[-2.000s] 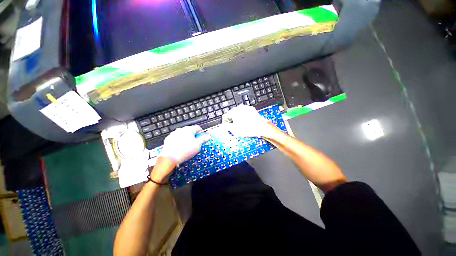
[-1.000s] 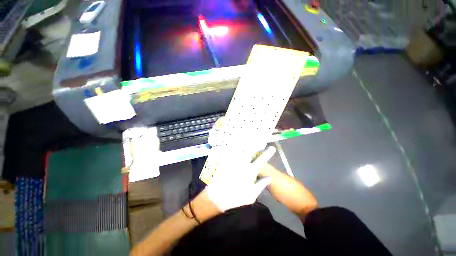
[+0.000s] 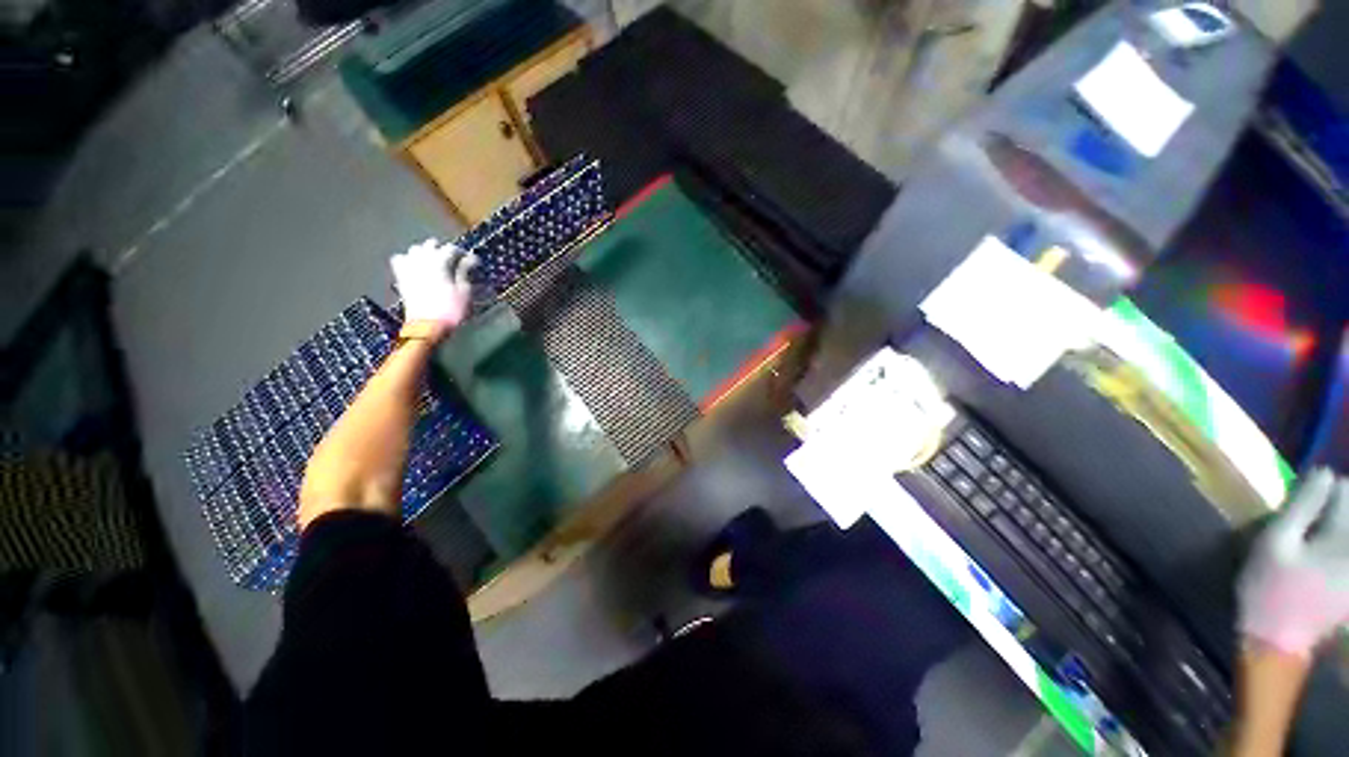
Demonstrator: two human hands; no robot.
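A strip-shaped row of blue boards with small white parts [image 3: 540, 229] lies along the far edge of the green mat [image 3: 666, 274]. My left hand [image 3: 434, 284], in a white glove, is at its left end; whether its fingers grip a board is unclear. A wide blue-and-white dotted stack of boards [image 3: 296, 444] lies left of the mat, partly behind my left forearm. A dark ribbed separator [image 3: 607, 362] lies across the mat. My right hand [image 3: 1299, 569], gloved, is at the inspection machine's front edge, near the picture's right rim; its fingers are blurred and no board shows in it.
The black keyboard [image 3: 1036, 518] is on the shelf below the machine front [image 3: 947, 207]. White papers [image 3: 1013, 311] hang there. A wooden cabinet with a green top [image 3: 474, 148] stands beyond the mat. Black floor matting [image 3: 710, 126] lies beside it. A dark stool-like shape [image 3: 740, 547] is below.
The view has swung left to the green mat and board stacks. My left hand has moved from the pale board to the row of blue boards. My right hand is now at the machine; the pale board is out of sight.
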